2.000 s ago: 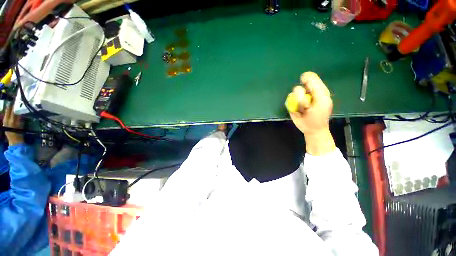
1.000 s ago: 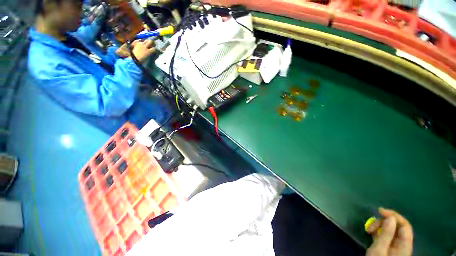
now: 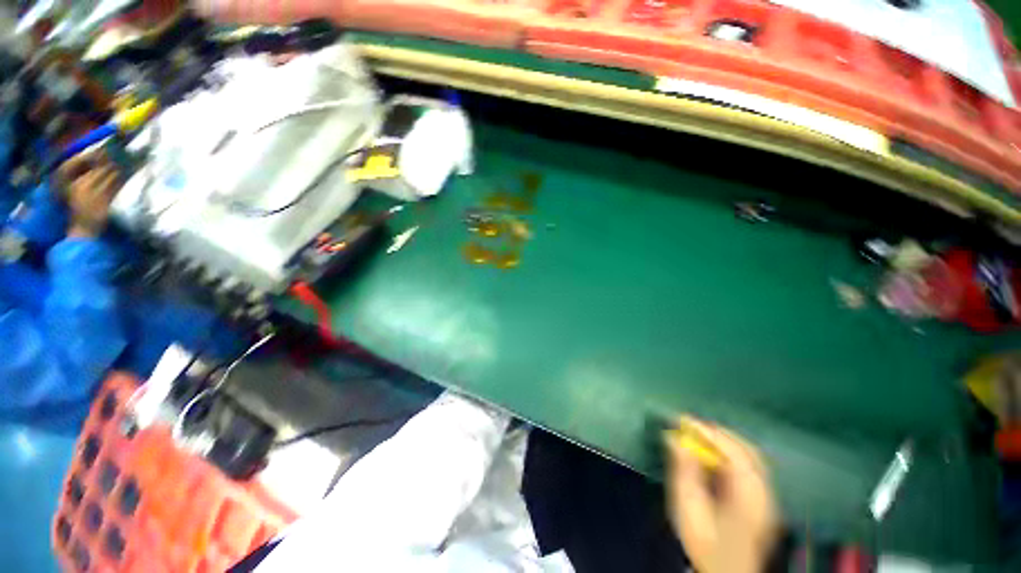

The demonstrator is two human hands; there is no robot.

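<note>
My right hand [image 3: 726, 504] is bare and blurred, at the green mat's front edge, right of centre. A small bright yellow piece [image 3: 699, 443] is at its thumb and fingertips, held between them; its exact shape cannot be told. My left hand is not in view; only a white sleeve [image 3: 414, 481] shows at the lower centre. Amber translucent squares [image 3: 493, 255] lie flat on the left of the mat. A thin silver tool, possibly tweezers [image 3: 891, 481], lies right of my right hand.
A large off-white box [image 3: 263, 168] with cables and a dark meter [image 3: 336, 249] stand at left. A neighbour's blue sleeve [image 3: 67, 313] is beyond. A salmon-red tray [image 3: 146, 492] is at lower left. A shelf [image 3: 582, 95] spans the back. A red bin [image 3: 974, 293] is at rear right.
The view swung left, then partly back right, bringing the silver tool back in. My right hand keeps the yellow piece and stays near the mat's front edge.
</note>
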